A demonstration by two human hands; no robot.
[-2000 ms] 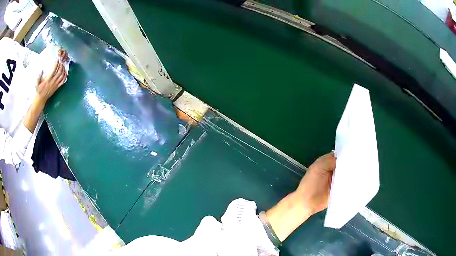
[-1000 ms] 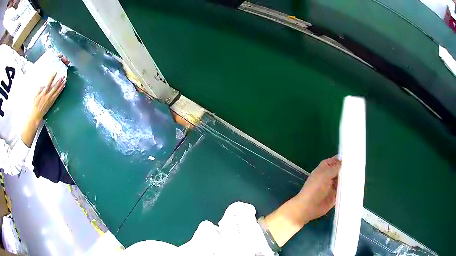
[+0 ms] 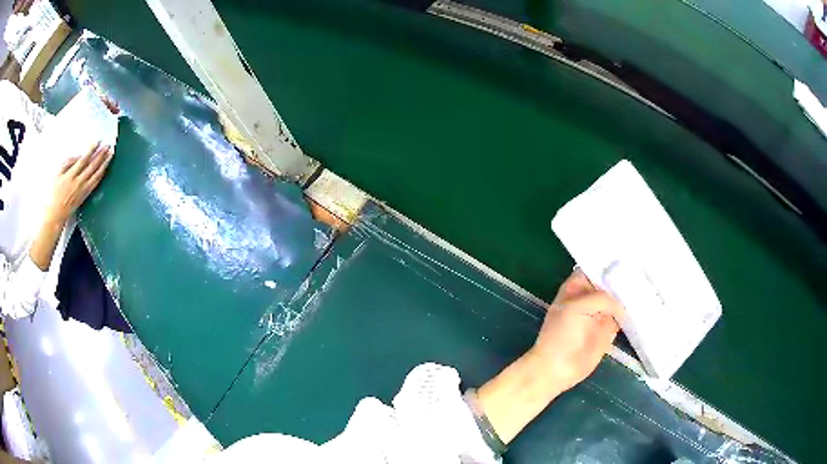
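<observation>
My left hand [image 3: 576, 335] is right of centre, its sleeve coming in from the bottom edge. It grips the lower left long side of a white, thin-walled tray [image 3: 648, 272]. The tray is tilted, with one broad face towards me and its corners rounded. It is held up over the ledge edge and the dark green belt. I cannot tell whether it is one piece or several nested ones. The fingers behind it are hidden. My right hand is not in view.
The dark green belt [image 3: 435, 163] runs beyond the worn ledge [image 3: 390, 317]. A pale metal post [image 3: 231, 82] rises at the ledge edge. At the left, another person's hand [image 3: 77, 186] rests by a white piece [image 3: 86, 127]. A white item [image 3: 810, 104] lies far right.
My left hand has turned the white tray from an edge-on, upright pose to a slant with its broad face showing. The other person's hand has shifted slightly.
</observation>
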